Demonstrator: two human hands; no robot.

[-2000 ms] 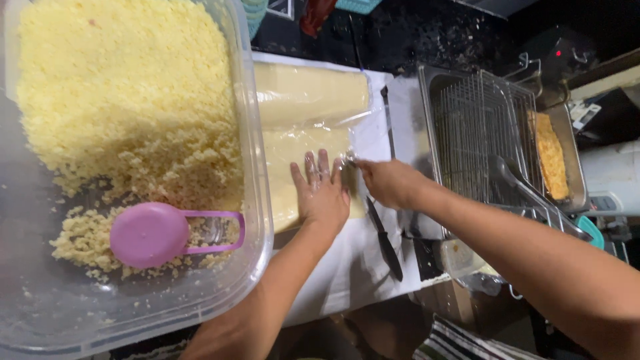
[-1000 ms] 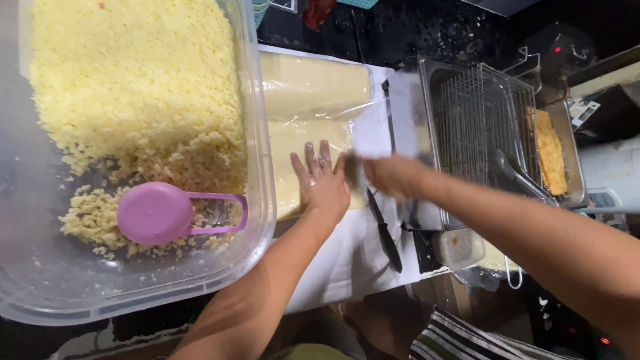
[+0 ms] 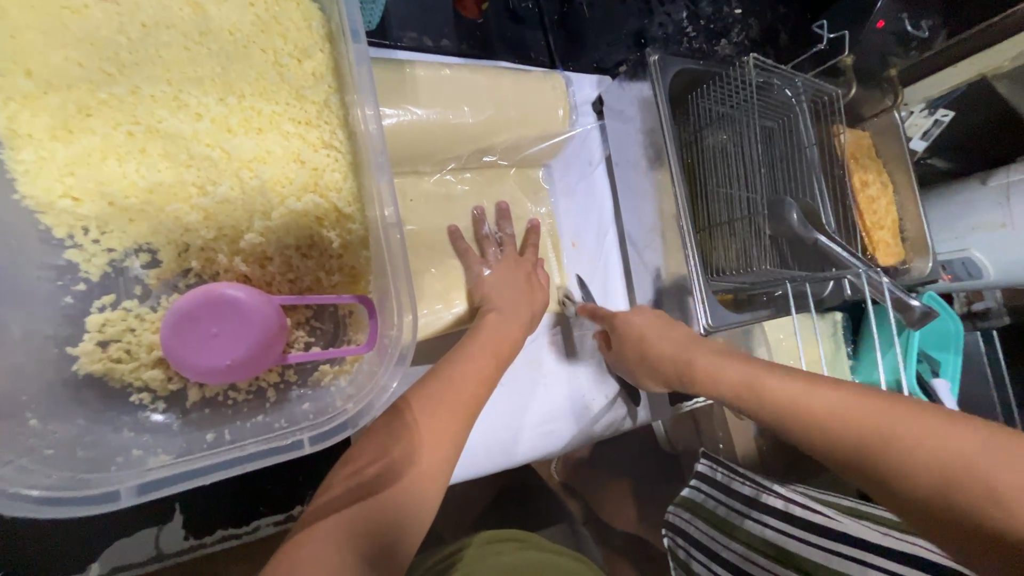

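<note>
My left hand (image 3: 506, 280) lies flat, fingers spread, on a pale yellow sheet of dough or wrapper (image 3: 436, 240) with clear plastic film over part of it. Above it lies a thick, pale, film-covered roll or stack (image 3: 480, 108). At the sheet's right edge my right hand (image 3: 640, 348) grips a small metal tool (image 3: 569, 302), perhaps a cutting wheel; its handle is hidden in the fist. A dark knife (image 3: 629, 390) lies partly under that hand on the white surface (image 3: 520, 416).
A clear plastic tub (image 3: 398, 264) of yellow crumbly food (image 3: 184, 144) holds a pink measuring cup (image 3: 226, 332). To the right stand a metal pan (image 3: 698, 308) with a wire basket (image 3: 744, 176), tongs (image 3: 848, 260), a golden fried piece (image 3: 876, 196) and a teal container (image 3: 948, 336).
My right hand has moved down along the sheet's right edge with the small tool. My left hand stays spread on the sheet.
</note>
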